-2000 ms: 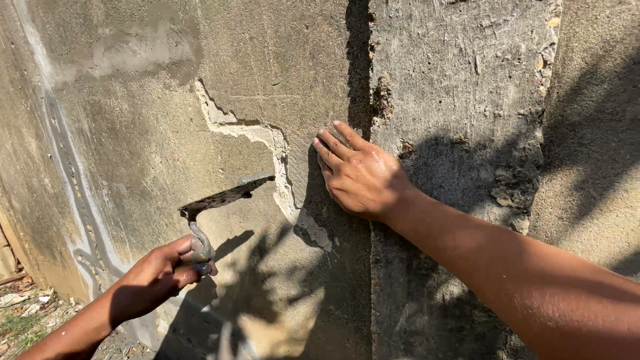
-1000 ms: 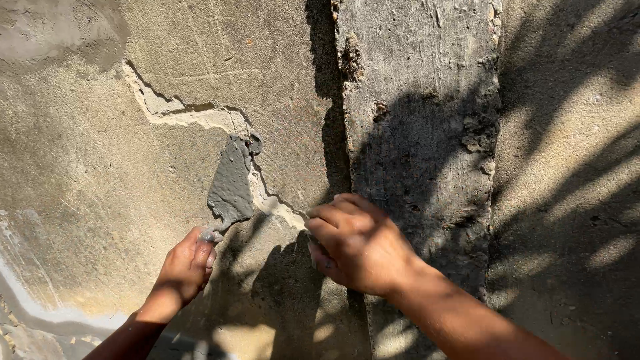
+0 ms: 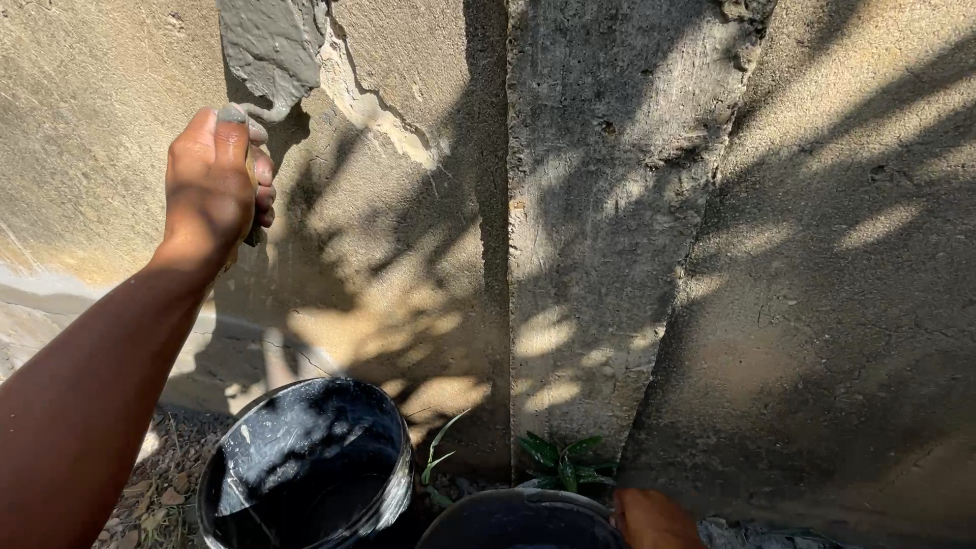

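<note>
My left hand [image 3: 217, 179] grips the handle of a trowel [image 3: 271, 53], whose blade is covered in wet grey mortar and lies against or close to the wall at the upper left. Just right of the blade, a chipped crack [image 3: 374, 110] with pale, bare edges runs down the plastered wall [image 3: 396, 213]. At the bottom of the view my right hand [image 3: 656, 518] is at the rim of a dark bucket [image 3: 526, 499]; its fingers are mostly hidden, so its hold is unclear.
A black bucket [image 3: 404, 473] with pale smears stands at the wall's foot, left of the dark one. A rough concrete pillar [image 3: 595, 267] juts beside the crack. Small green plants [image 3: 566, 461] grow at its base, and gravel [image 3: 164, 496] covers the ground at the lower left.
My right hand has left the wall by the crack and moved down to the dark bucket. The trowel has stayed in my left hand. The view has tilted down, showing the buckets.
</note>
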